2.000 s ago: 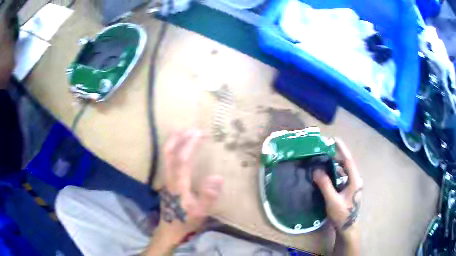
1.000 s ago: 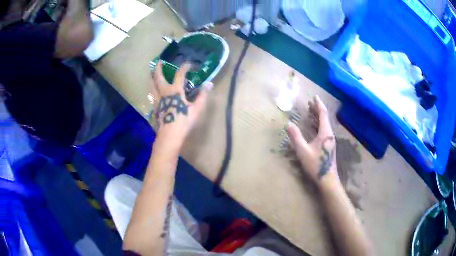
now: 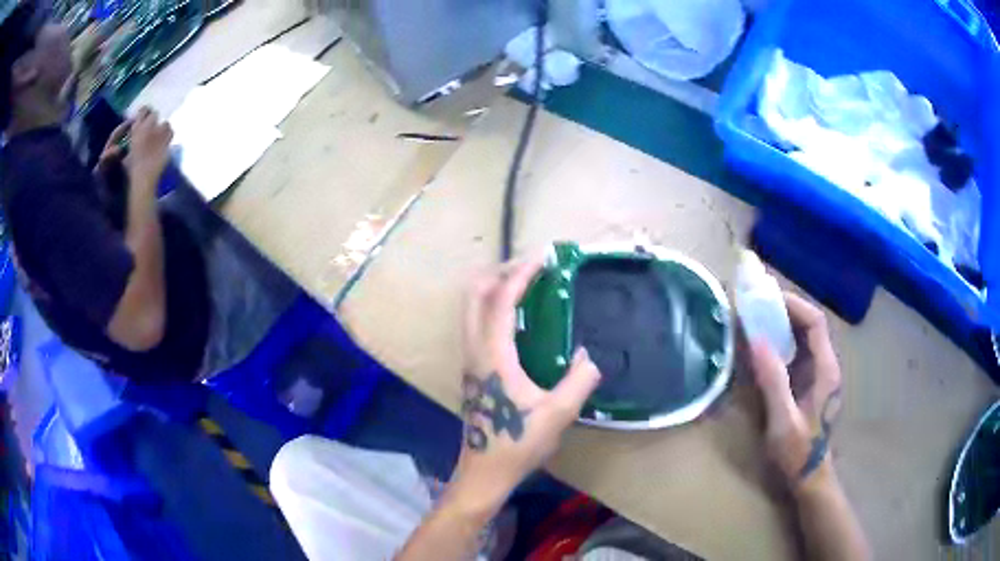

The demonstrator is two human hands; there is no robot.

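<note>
An oval green housing (image 3: pixel 641 340) with a dark recessed centre and a pale rim is in front of me over the cardboard. My left hand (image 3: pixel 521 367) grips its left end, thumb over the near inner edge. My right hand (image 3: pixel 798 384) holds a small white squeeze bottle (image 3: pixel 762 307) just right of the housing, its narrow tip pointing up and away. The bottle's lower part is partly covered by my fingers.
A blue crate (image 3: pixel 757 159) with white liner and small black parts stands at the right, a dark flat pad (image 3: pixel 811 263) beside it. A black cable (image 3: pixel 522 164) crosses the cardboard (image 3: pixel 439 318). Another person (image 3: pixel 99 241) sits left near white sheets (image 3: pixel 236 115). Another housing (image 3: pixel 976 477) is far right.
The housing that was far left is now in front of me in my left hand. The one my right hand held earlier is gone from there. My right hand has picked up the bottle.
</note>
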